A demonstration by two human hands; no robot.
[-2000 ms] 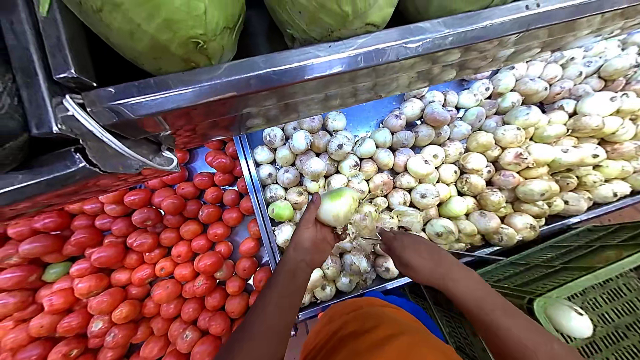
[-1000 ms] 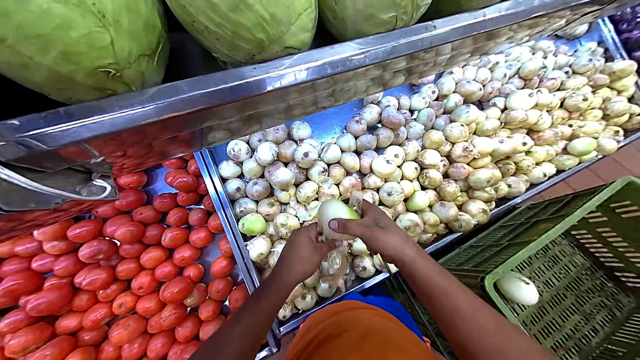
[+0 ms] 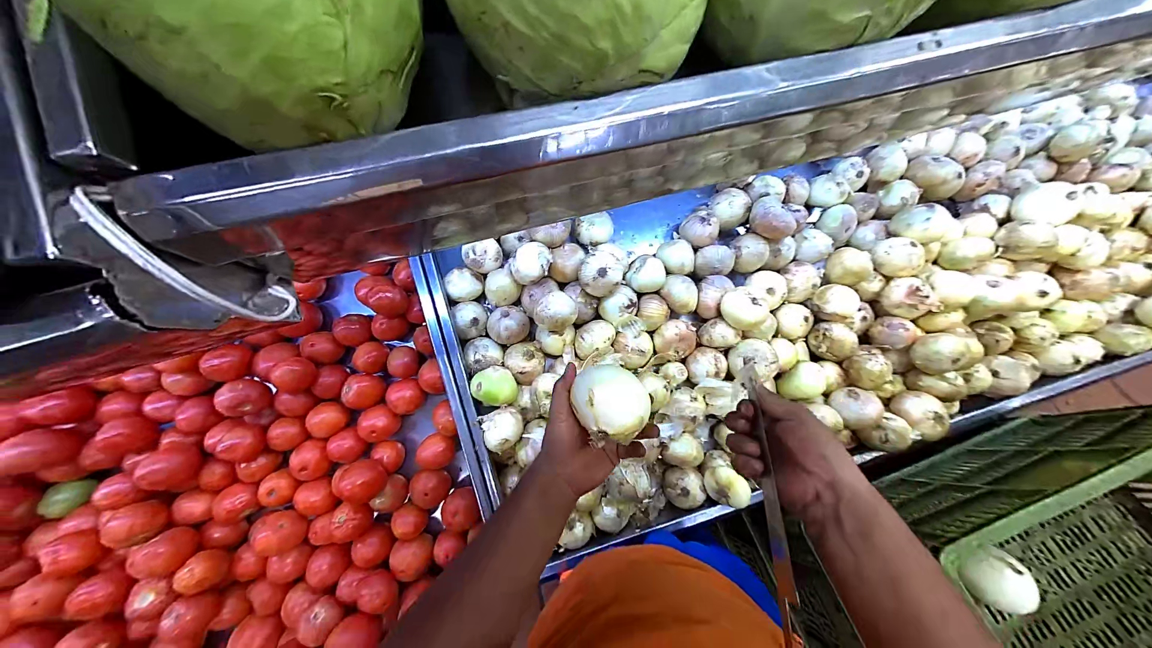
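Observation:
A pale peeled onion (image 3: 610, 402) rests in my left hand (image 3: 580, 450), with the thumb along its left side and fingers beneath it. To the right, my right hand (image 3: 792, 441) is closed on a knife (image 3: 772, 504), whose long thin blade points down toward my body. A bit of loose skin seems to sit at my right fingertips. Both hands are over the near part of a metal bin of white onions (image 3: 832, 342), where loose papery onion skins (image 3: 634, 481) lie among the bulbs. One greenish onion (image 3: 493, 385) is left of my left hand.
Red tomatoes (image 3: 306, 459) fill the bin on the left, behind a metal divider (image 3: 454, 387). Above runs a shiny metal shelf edge (image 3: 576, 135) with large green cabbages (image 3: 576, 40) on it. At the lower right, a green plastic crate (image 3: 1080, 576) holds a peeled onion (image 3: 999, 580).
My hands were together at the onion a second ago; now they are apart. My right hand has moved right, away from the onion, and the knife shows plainly. The view has shifted.

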